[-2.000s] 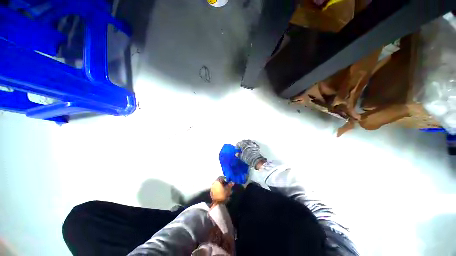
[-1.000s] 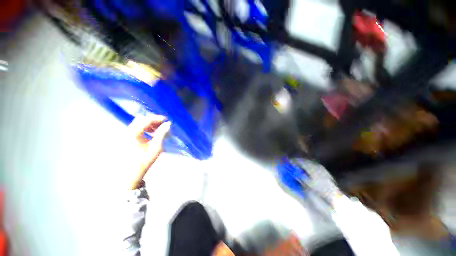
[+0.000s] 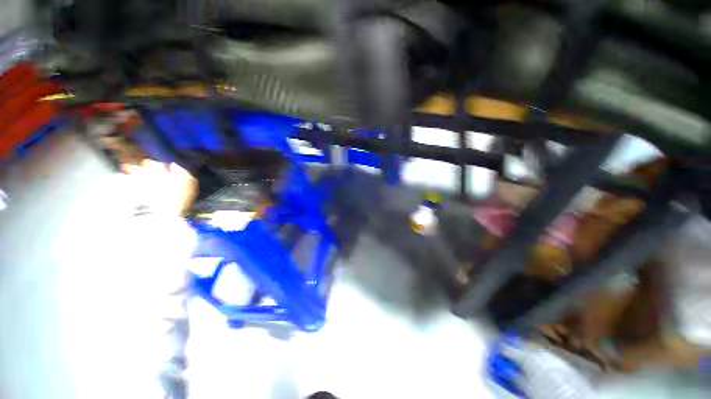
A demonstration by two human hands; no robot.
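Note:
The view is strongly blurred. My left hand (image 3: 168,183) is bare and raised at the left, beside the blue stool (image 3: 269,269); its fingers are too blurred to tell whether it holds anything. My right hand (image 3: 546,372), in a grey-white knit glove, is low at the right near the bottom edge. It is shut on a crumpled bright blue rag (image 3: 507,365). The stool has open legs and stands on the floor, with something dark and shiny at its upper end.
A black rack frame (image 3: 538,226) crosses the right side, with large olive-green bags (image 3: 304,74) above it. Torn brown cardboard (image 3: 604,312) and a pink cloth (image 3: 495,220) lie under it. A small white bottle (image 3: 425,218) is on the floor. Something red-orange (image 3: 27,105) is at far left.
The view has tilted up from the floor to the rack and bags. My hands have parted; the left has moved up and left by the stool, the right down and right, still holding the blue rag.

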